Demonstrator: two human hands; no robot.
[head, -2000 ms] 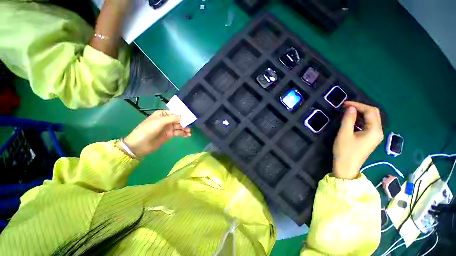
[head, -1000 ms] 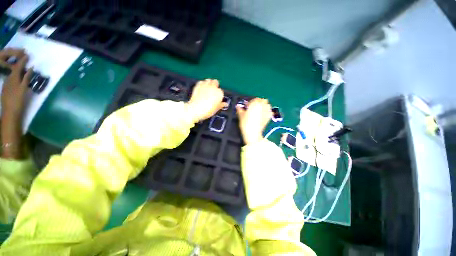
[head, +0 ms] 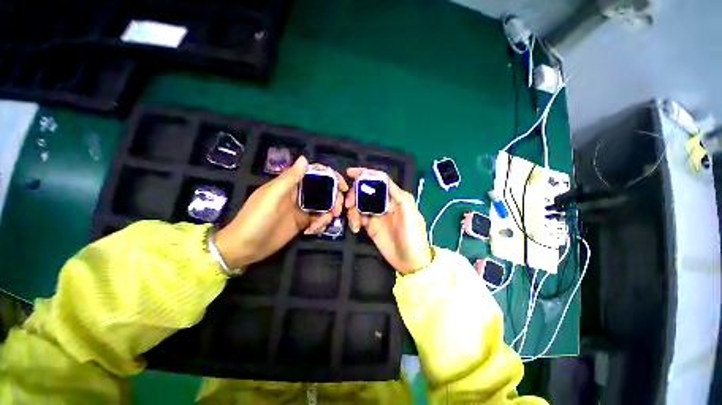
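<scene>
My left hand (head: 269, 217) holds a square smartwatch unit (head: 317, 192) with dark glass and a pale rim. My right hand (head: 393, 231) holds a similar unit (head: 371, 197), its glass showing a white reflection or mark. Both units are side by side above the black foam tray (head: 244, 300), glass up. In the tray's pockets lie a unit in clear film (head: 226, 150), a shiny unit (head: 207, 202) and a pinkish-purple one (head: 279, 159). Another unit (head: 333, 228) shows partly below my left hand.
A loose unit (head: 446, 173) lies on the green mat. Two pinkish units (head: 492, 273) lie near white cables at the right. A power strip (head: 556, 219) with tangled cables lies beyond. Black trays with a white label (head: 154, 33) are at the back left.
Both hands have risen from the tray's back pockets and come together, each now with a unit displayed. The view has shifted; the neighbour's hand is out of the picture.
</scene>
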